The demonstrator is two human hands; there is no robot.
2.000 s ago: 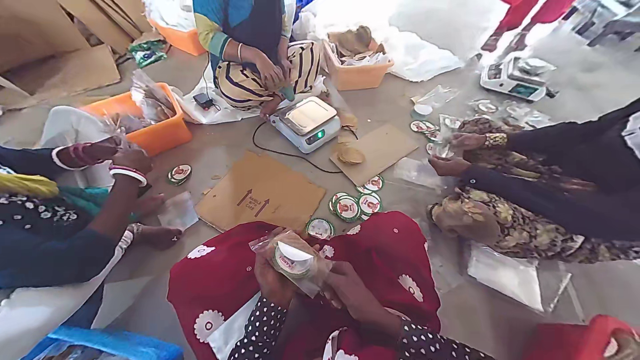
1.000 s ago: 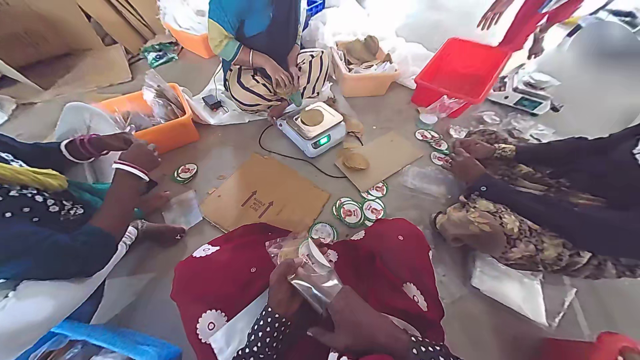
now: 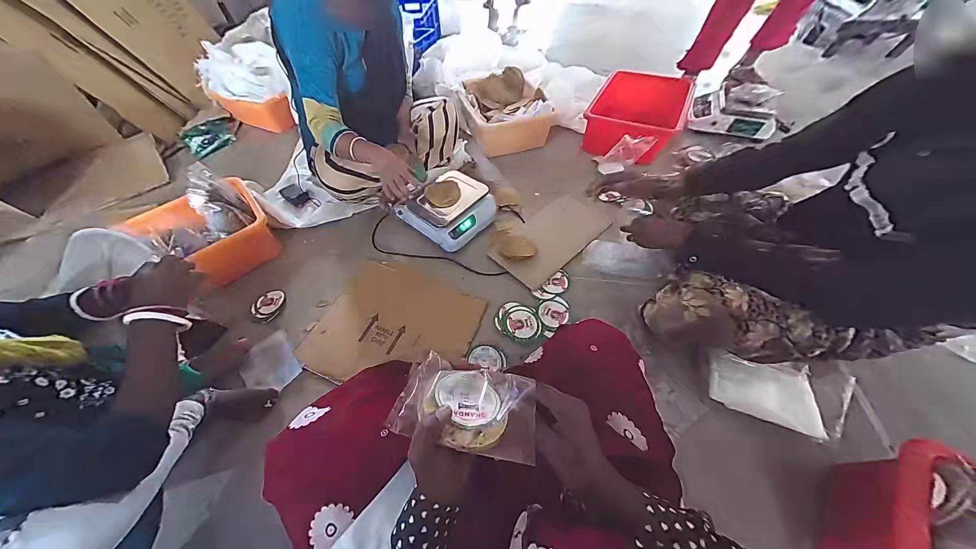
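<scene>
A clear plastic bag [image 3: 518, 415] is held above my lap by my left hand [image 3: 442, 457], its thumb over the front. Inside the bag lie a round printed label [image 3: 467, 396] and flat, round, tan food pieces [image 3: 474, 438]. My right hand [image 3: 568, 435] is at the bag's right edge; whether its fingers pinch the plastic cannot be told. Just beyond my knees, several round labels with green rims [image 3: 521, 322] lie on the floor beside a flat cardboard piece [image 3: 412, 324].
A digital scale [image 3: 450, 210] bears a round tan stack, with a co-worker's hand beside it. Tan pieces lie on another cardboard sheet [image 3: 560, 236]. Co-workers sit left and right. Around stand an orange crate [image 3: 244, 248], a red crate [image 3: 637, 107] and another red crate [image 3: 862, 488].
The bag in my hands now faces up flatter, with its label showing. The red crate at the back, absent two seconds ago, stands on the floor. The co-worker on the right has reached farther forward.
</scene>
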